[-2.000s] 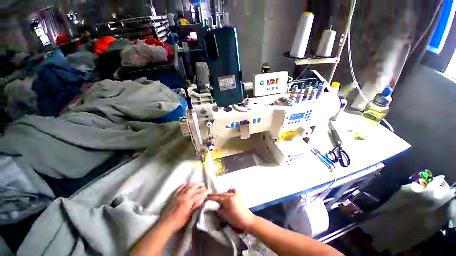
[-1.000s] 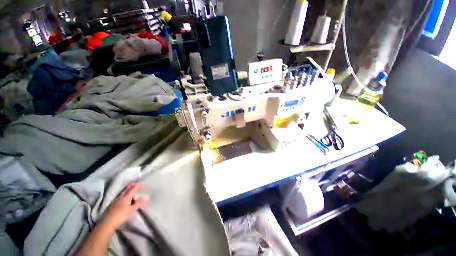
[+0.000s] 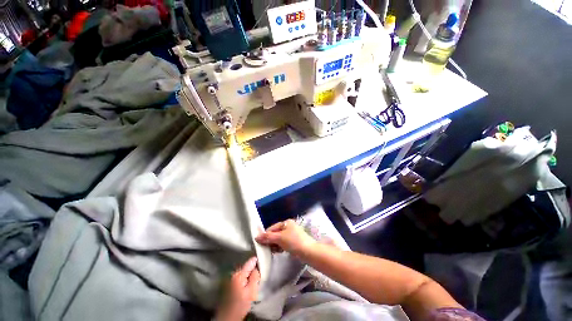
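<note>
The large grey-green fabric piece spreads from the needle area of the white sewing machine down over the table edge towards my lap. Its folded edge runs in a narrow strip from the presser foot down to my hands. My right hand pinches the edge between thumb and fingers. My left hand lies lower, at the same edge, with its fingers curled on the cloth; its fingertips are partly hidden.
Black-handled scissors and light blue snips lie right of the machine. A bottle of yellow liquid stands at the back right. More cloth is heaped at left. Pale fabric hangs at far right.
The view has tilted down and come closer. My right hand, out of view one second ago, is back at the fabric edge. My left hand has moved right from the cloth's middle to the edge.
</note>
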